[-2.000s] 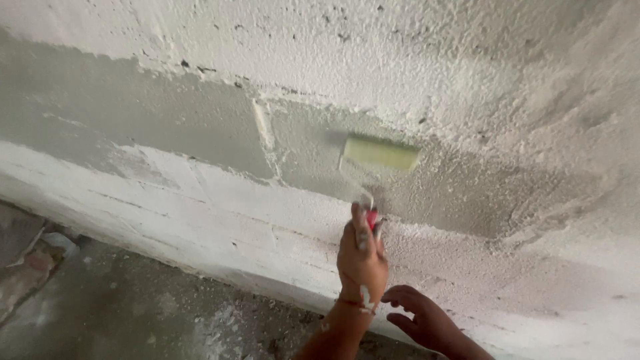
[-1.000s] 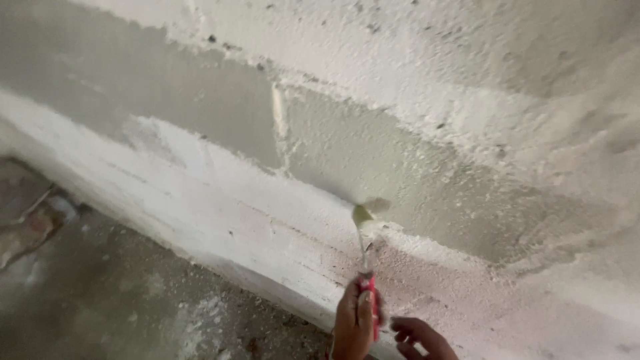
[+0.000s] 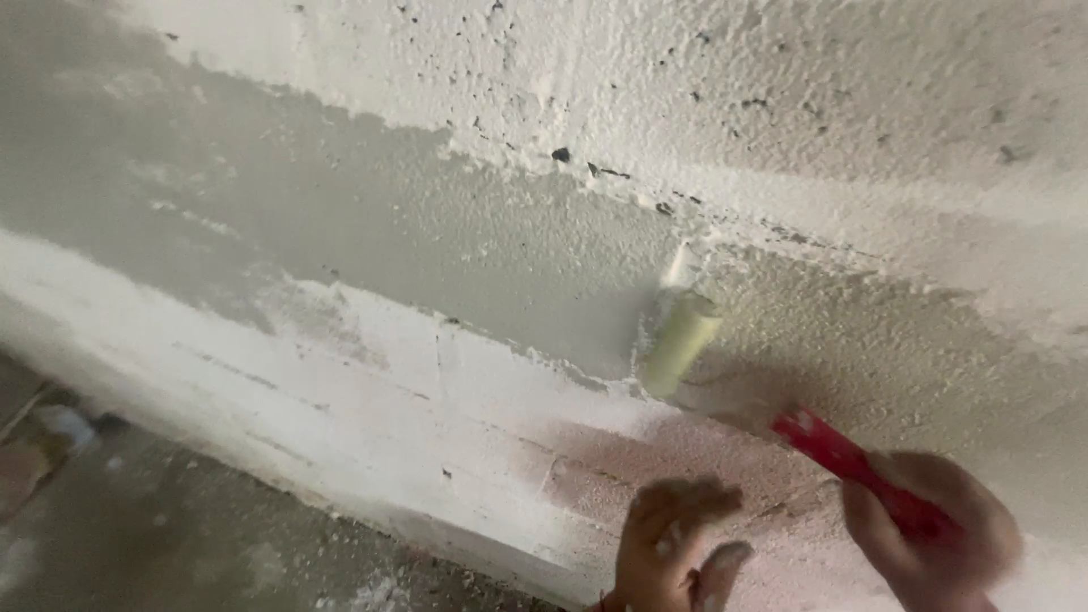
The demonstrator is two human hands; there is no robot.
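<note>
My right hand (image 3: 943,518) is closed around the red handle (image 3: 824,446) of a paint roller at the lower right. The pale yellow-green roller sleeve (image 3: 680,344) is at the wall, by a whitish vertical joint in the grey band (image 3: 510,255). My left hand (image 3: 676,544), marked with whitish paint, is to the left of the handle, fingers and thumb apart, holding nothing. Blur hides part of the roller's frame. The wall is white above and below the grey band.
The rough white upper wall (image 3: 765,102) has small dark pits. A rough floor with pale spots (image 3: 212,535) runs along the wall's foot at the lower left. Blurred objects (image 3: 51,442), too unclear to name, lie at the left edge.
The paint roller has passed from my left hand to my right hand. Its sleeve is now at the vertical joint, left of where it was against the wall. My left hand has come off the handle.
</note>
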